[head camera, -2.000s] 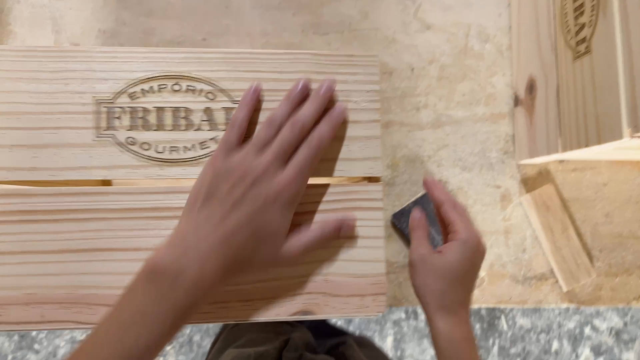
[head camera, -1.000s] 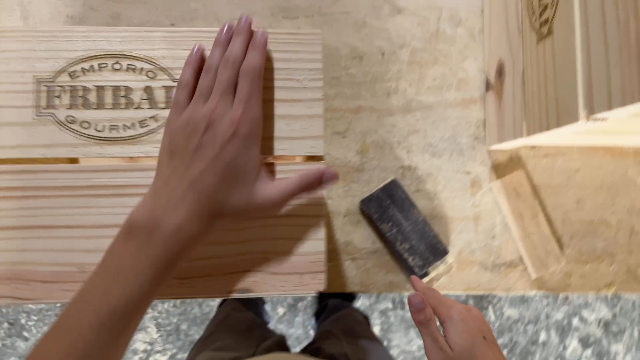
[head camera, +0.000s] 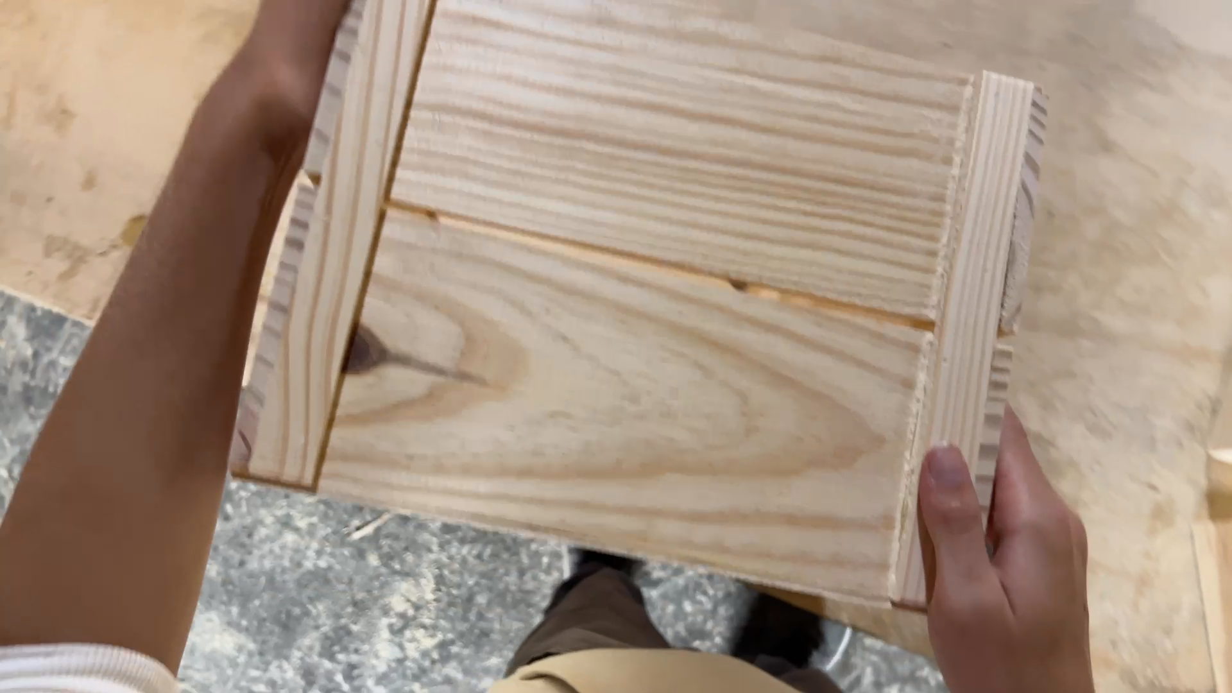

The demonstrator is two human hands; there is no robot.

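A pine wooden box fills the middle of the head view, tilted, with a slatted panel face showing a narrow gap between two boards and a dark knot at the left. My right hand grips its lower right corner, thumb on the end strip and fingers behind the edge. My left hand is at the upper left edge of the box; only its wrist side shows and its fingers are hidden or out of frame. The dark block seen earlier is not visible.
Beneath the box lies a plywood work surface, its front edge running below the box. Part of another wooden piece shows at the right edge. My legs and the speckled grey floor are below.
The box has been lifted and turned, so a face without the engraved logo shows. My right hand has let go of the dark block and taken hold of the box. My left hand has moved to its left edge.
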